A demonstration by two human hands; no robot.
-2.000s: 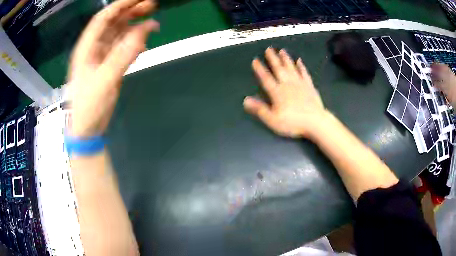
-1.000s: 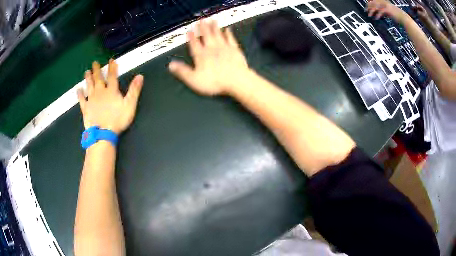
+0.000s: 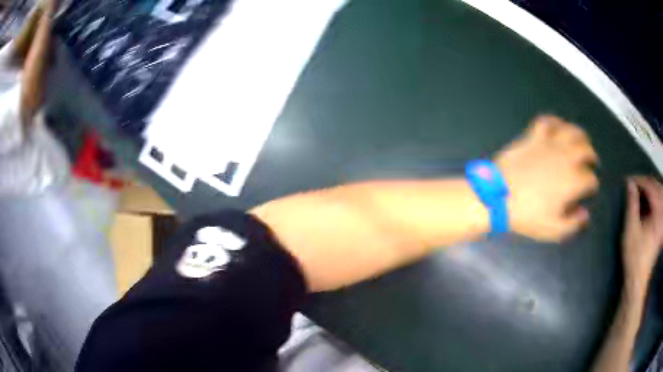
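Observation:
My left hand [image 3: 549,178], with a blue wristband [image 3: 489,196], is over the dark green bench [image 3: 392,116] right of centre. Its fingers are curled and blurred, and I see no object in it. My right hand [image 3: 643,229] is at the right edge, partly cut off, with its fingers bent. Whether it holds anything cannot be told. A pile of white backing sheets [image 3: 232,80] lies on the bench at the upper left, with cut-out frames at its near end.
Blurred dark trays [image 3: 134,47] are at the upper left beyond the sheets. A white edge rail [image 3: 581,62] curves along the upper right. Another person's arm [image 3: 35,69] is at the far left. A cardboard box [image 3: 134,240] is below the bench, near a red item [image 3: 93,158].
The view has swung left, bringing the white sheets and another person into sight at left. Both hands were spread flat near the rail; now my left hand is curled and my right hand's fingers are bent.

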